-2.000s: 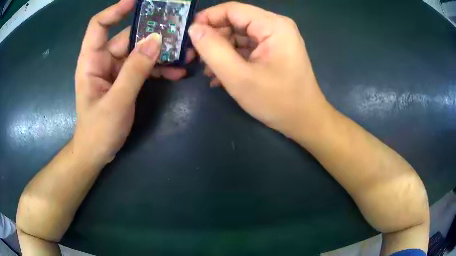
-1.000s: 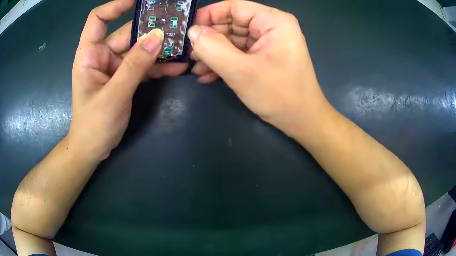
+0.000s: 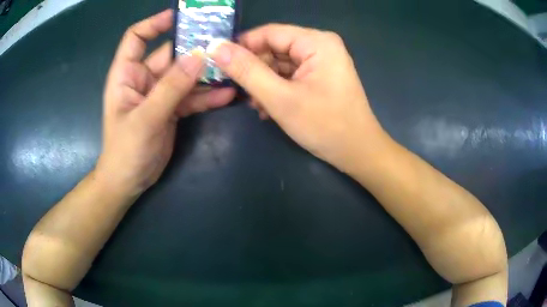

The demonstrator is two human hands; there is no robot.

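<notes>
The black handheld unit (image 3: pixel 206 30) is at the top, its far end cut off by the frame edge. A shiny, glaring film covers much of its board, with a bright green part above. My left hand (image 3: pixel 144 108) holds the unit from the left and below, its thumb on the lower face. My right hand (image 3: pixel 300 90) is at the unit's right side, its thumb tip on the lower face close to my left thumb. The right fingers are curled partly behind the unit. The thumb tips are blurred, and no small item can be made out between them.
The dark, glossy worktop (image 3: pixel 276 228) lies below both hands and forearms and curves towards the picture's rim. A pale rail (image 3: pixel 36 25) runs along the upper left. Dark objects show at the lower right edge, too unclear to name.
The unit and my left hand have moved slightly right. My right thumb has moved from the unit's right edge onto its face. More green and stronger glare now show on the board.
</notes>
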